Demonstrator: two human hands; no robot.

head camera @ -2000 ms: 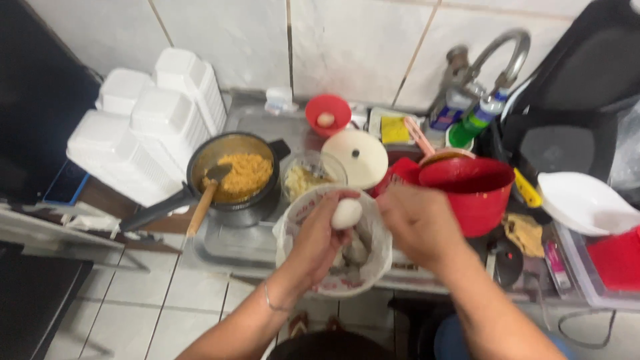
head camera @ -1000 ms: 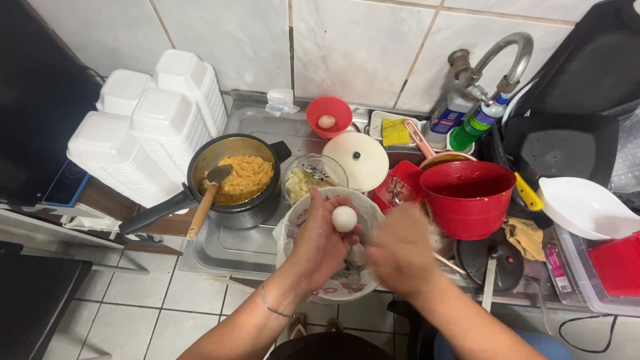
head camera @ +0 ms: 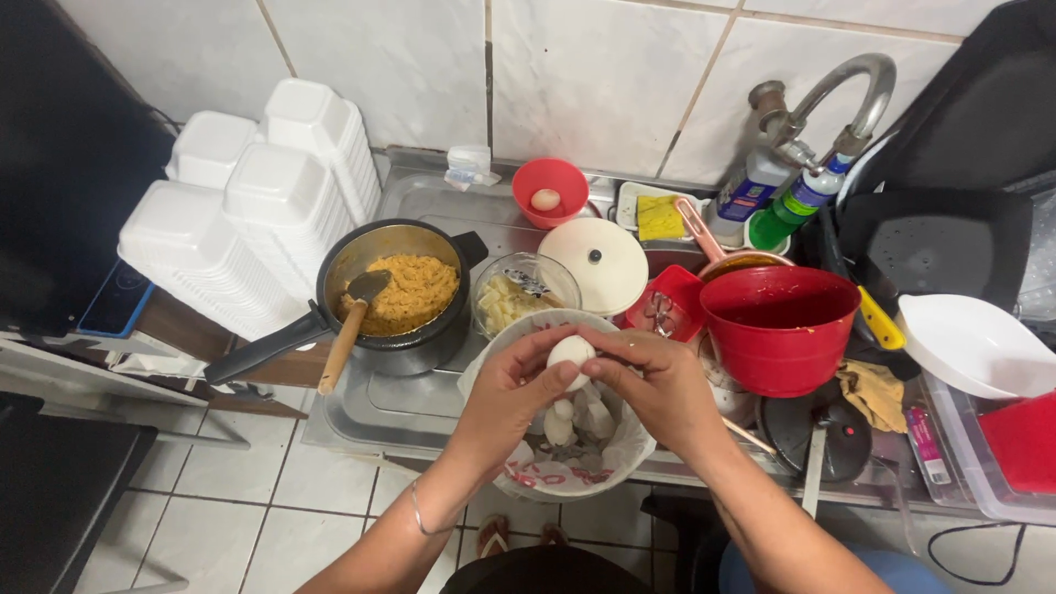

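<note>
A white egg (head camera: 571, 360) is held over a bag-lined bin (head camera: 561, 487) that contains pale scraps. My left hand (head camera: 516, 384) grips the egg from the left, thumb on its front. My right hand (head camera: 656, 379) touches its right side with the fingertips. Just behind the bin, a clear bowl (head camera: 528, 293) holds pale chunks. Another egg (head camera: 545, 200) lies in a small red bowl (head camera: 551, 223) near the wall.
At left, a pot (head camera: 396, 355) of orange food holds a wooden-handled spoon (head camera: 345, 346), beside stacked white foam containers (head camera: 280, 198). A large red bowl (head camera: 780, 330), a cream lid (head camera: 594, 264) and a faucet (head camera: 866, 91) are to the right; dark pans stand beyond.
My right hand, blurred and apart from the egg a second ago, has come left onto it. The egg stays in my left hand, which now holds it with the back of the hand more upward.
</note>
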